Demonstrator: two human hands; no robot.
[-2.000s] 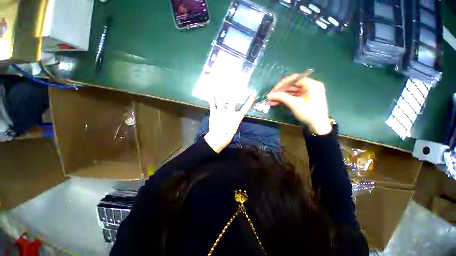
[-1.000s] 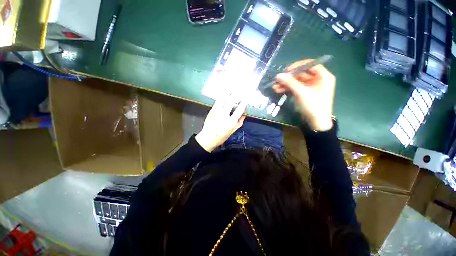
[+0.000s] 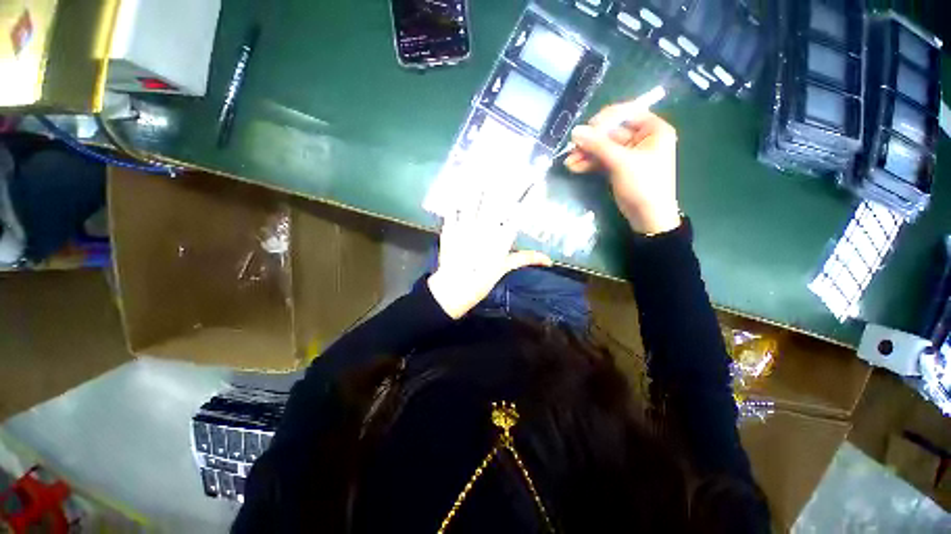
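Note:
A blister tray with black-framed windows (image 3: 525, 99) lies slanted on the green bench; its near part glares white under the lamp. My left hand (image 3: 478, 259) lies on the tray's near end, fingers spread, thumb pointing right; the glare hides its fingertips. My right hand (image 3: 629, 154) holds tweezers (image 3: 649, 100) like a pen, with the tip over the tray's right edge. Whether a piece is at the tip cannot be told. White adhesive pieces (image 3: 568, 227) lie blurred beside the tray's near end.
A dark tray with white ovals (image 3: 693, 47) lies beyond. Stacked trays (image 3: 819, 94) and a striped label sheet (image 3: 857, 259) are at right. A smartphone (image 3: 431, 31), a pen (image 3: 238, 89) and a white box (image 3: 162, 47) are at left. Open cartons (image 3: 209, 271) stand below the bench edge.
My right hand has moved up and left, bringing the tweezers over the tray's right edge. My left hand has shifted further onto the tray's near end, its thumb now spread to the right.

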